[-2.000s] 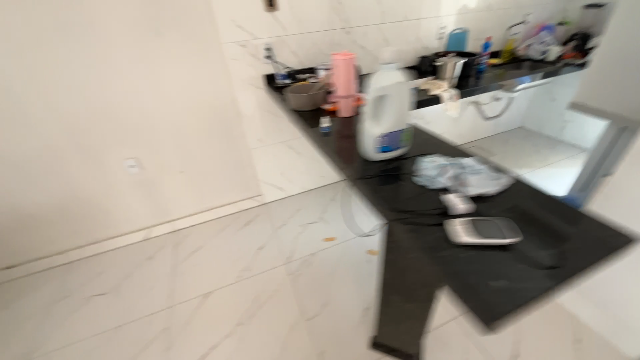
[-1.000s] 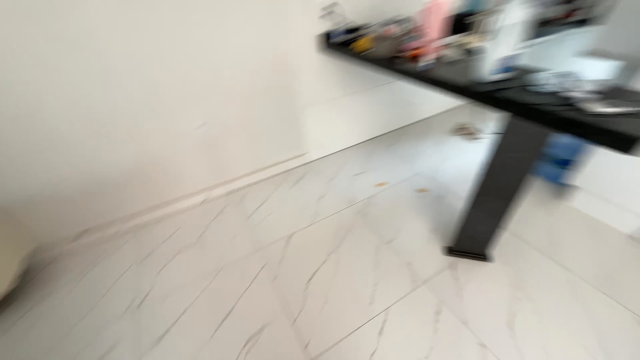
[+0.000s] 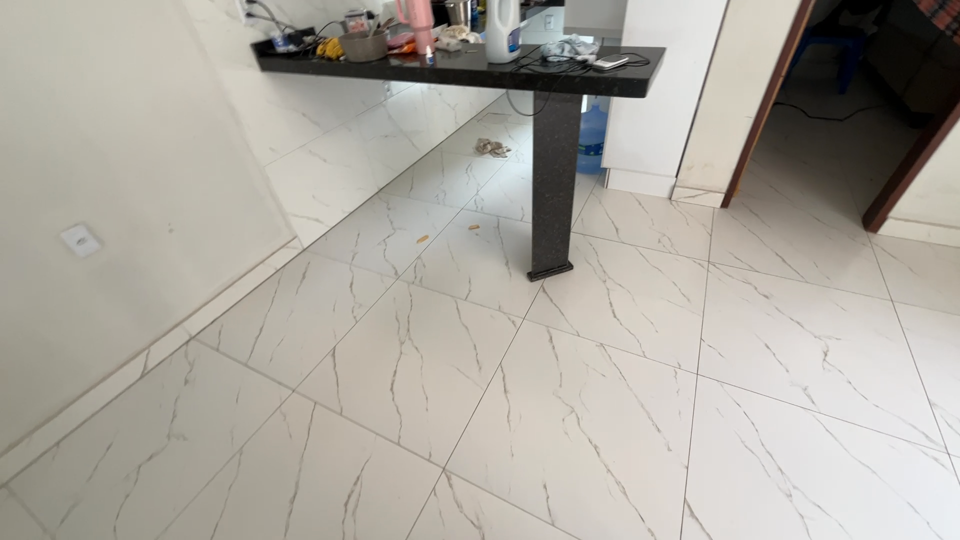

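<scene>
Neither my left hand nor my right hand is in the head view. A black stone counter (image 3: 465, 73) crosses the upper part of the view on a dark stone leg (image 3: 555, 180). On it stand a grey pot (image 3: 364, 46), a pink tumbler (image 3: 420, 26) with a handle and a white plastic jug (image 3: 502, 31) with a label. A crumpled pale plastic bag (image 3: 570, 49) lies near the counter's right end, beside a white handheld device (image 3: 610, 63) and dark cables.
Marble-look tiles (image 3: 420, 345) cover the floor. A crumpled cloth (image 3: 492, 147) and a blue water bottle (image 3: 592, 139) are behind the leg. Two small orange-brown bits (image 3: 422, 239) lie on the floor. At right is a doorway with a brown frame (image 3: 769, 101); a wall with a socket (image 3: 80, 240) is at left.
The view has swung and now sits farther from the counter, with more floor and the doorway showing. No object has plainly moved.
</scene>
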